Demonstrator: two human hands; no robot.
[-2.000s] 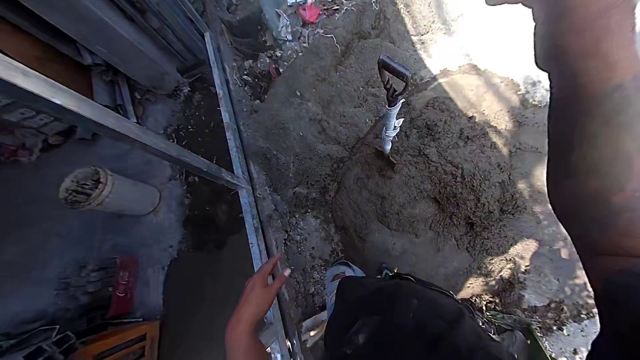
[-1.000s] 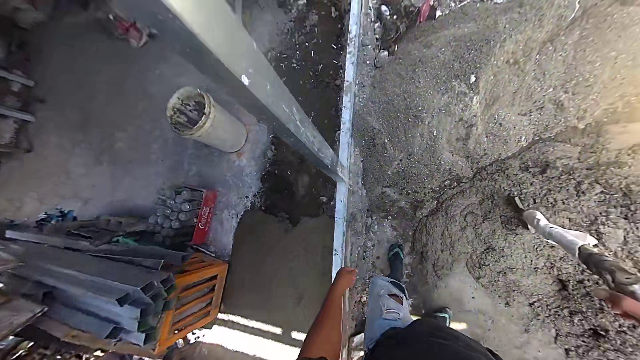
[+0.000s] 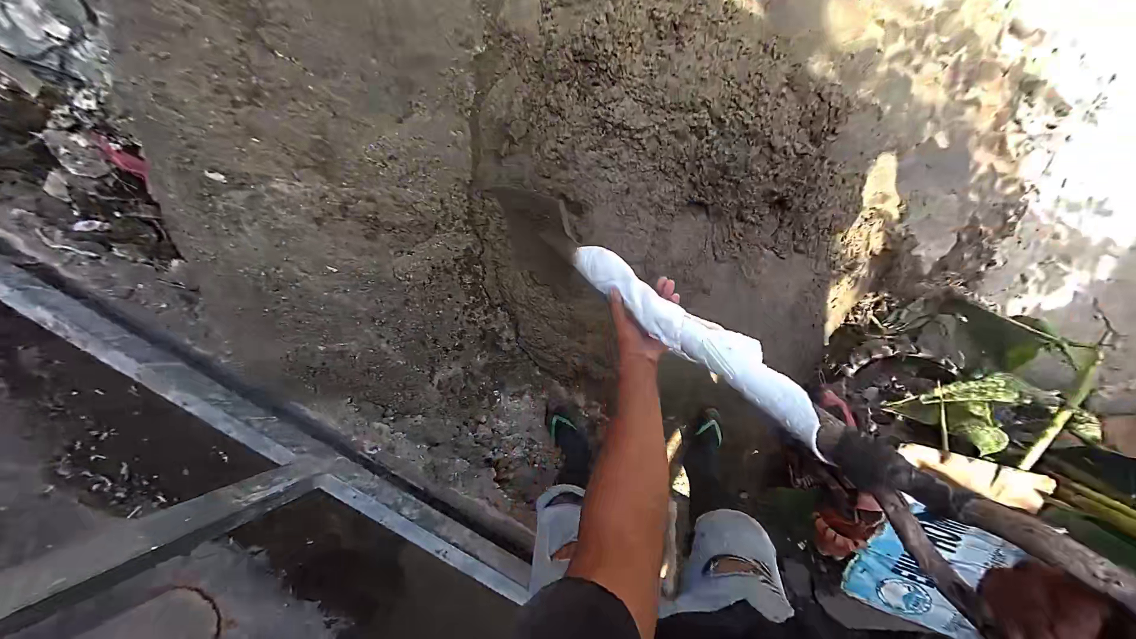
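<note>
A shovel's blade (image 3: 537, 222) is partly sunk in grey-brown wet mortar or concrete mix (image 3: 701, 151). White wrapping covers its shaft (image 3: 745, 355), which slants down to the right. My left hand (image 3: 641, 328) grips the wrapped shaft just above the blade, thumb on the near side and fingertips showing beyond it. Toward the lower right corner the dark handle (image 3: 958, 506) forks. My right hand (image 3: 1047, 599), blurred and cut off by the frame edge, appears closed around the handle's end; its fingers are mostly hidden.
A metal frame rail (image 3: 399, 524) runs diagonally at lower left, joined by a crossbar (image 3: 177, 528). Rubble and litter (image 3: 80, 177) lie upper left. Green leaves and stalks (image 3: 985, 399) and a printed blue-and-white sack (image 3: 923, 568) lie at the right. My sandalled feet (image 3: 568, 435) stand beside the mix.
My left hand has left the metal rail and taken hold of the shovel's wrapped shaft. The view has swung toward the mix. The shovel, upright at first, now leans toward me.
</note>
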